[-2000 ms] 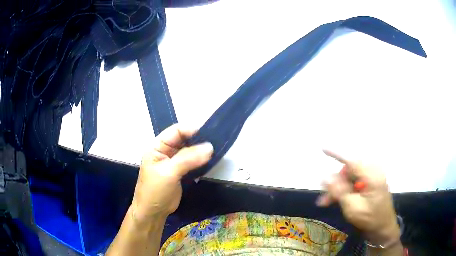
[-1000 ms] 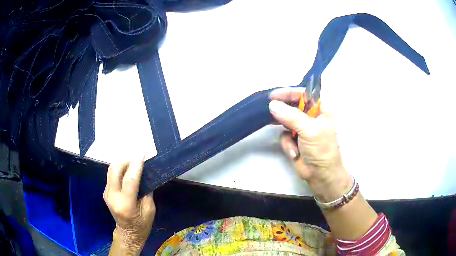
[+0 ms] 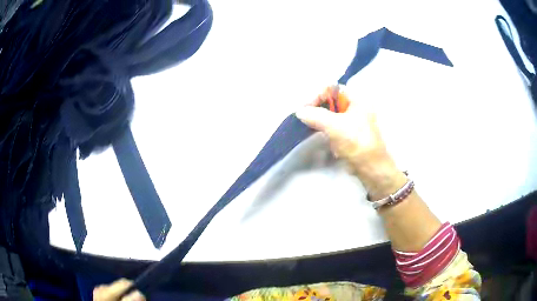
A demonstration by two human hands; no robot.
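A dark denim strip (image 3: 253, 167) runs diagonally from the lower left up to the right, narrow and twisted along its lower part. My left hand (image 3: 118, 290) grips its lower end at the bottom edge and is partly cut off. My right hand (image 3: 347, 132) pinches the strip farther up, over the white table, and also holds snips with orange-red handles (image 3: 340, 101). Whether the blades are open cannot be told. Beyond my right hand the strip bends and its angled end lies on the table.
A large dark heap of strips (image 3: 94, 111) covers the left of the white table (image 3: 235, 76), with strip ends hanging from it. More dark strips (image 3: 515, 53) lie at the upper right. The table's dark edge (image 3: 282, 264) curves across the front.
My left hand has moved down and left, pulling the strip end to the bottom edge. My right hand has shifted slightly up and left. The view has shifted, and strips now show at the upper right.
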